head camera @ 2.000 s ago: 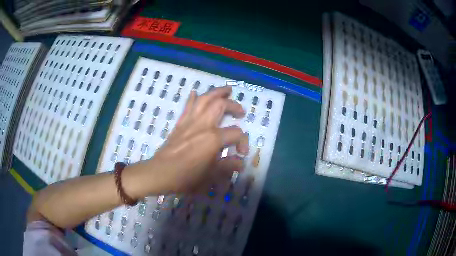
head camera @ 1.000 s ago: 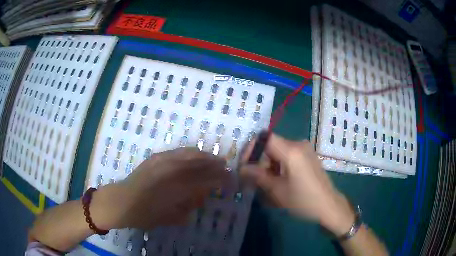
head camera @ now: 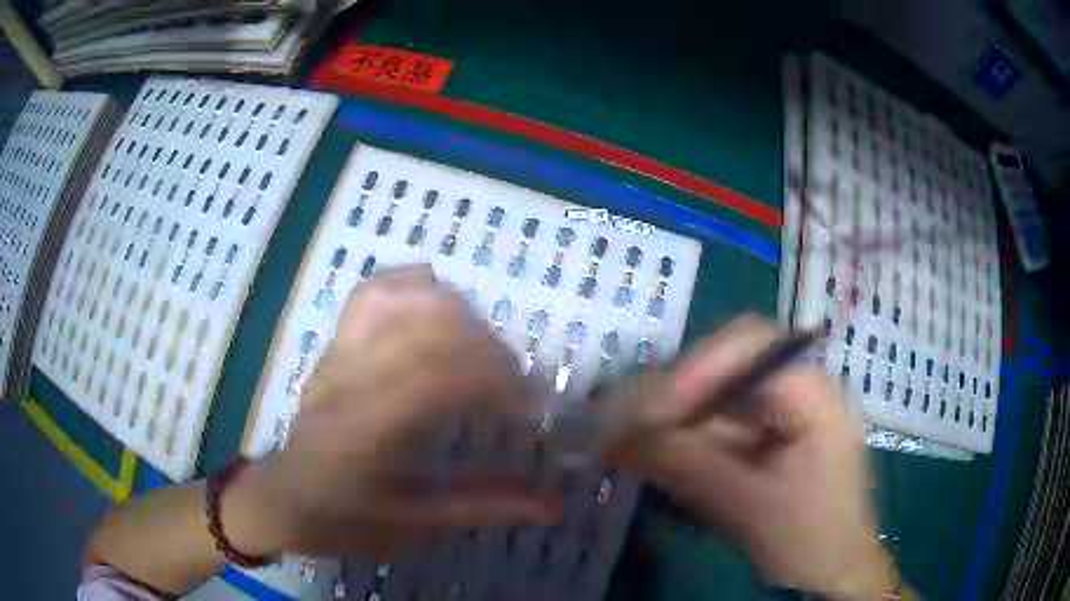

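A white slotted tray with rows of small dark and silvery parts lies in the centre. My left hand is over its middle, blurred, fingers bent toward my right hand; whether it pinches a part cannot be told. My right hand is at the tray's right edge and holds a slim black pen-shaped tool, its rear end pointing up and right. The tool's tip is blurred between the hands. Both hands hide part of the tray's middle and lower rows.
White trays with dark parts lie at the left and, stacked, at the right. Layered boards are at the upper left, beside a red label. A small device with a dark screen is at the far right.
My right hand has come into view with the black tool and now holds it tilted further right. My left hand has moved down and left from the tray's upper middle. The whole view has shifted slightly.
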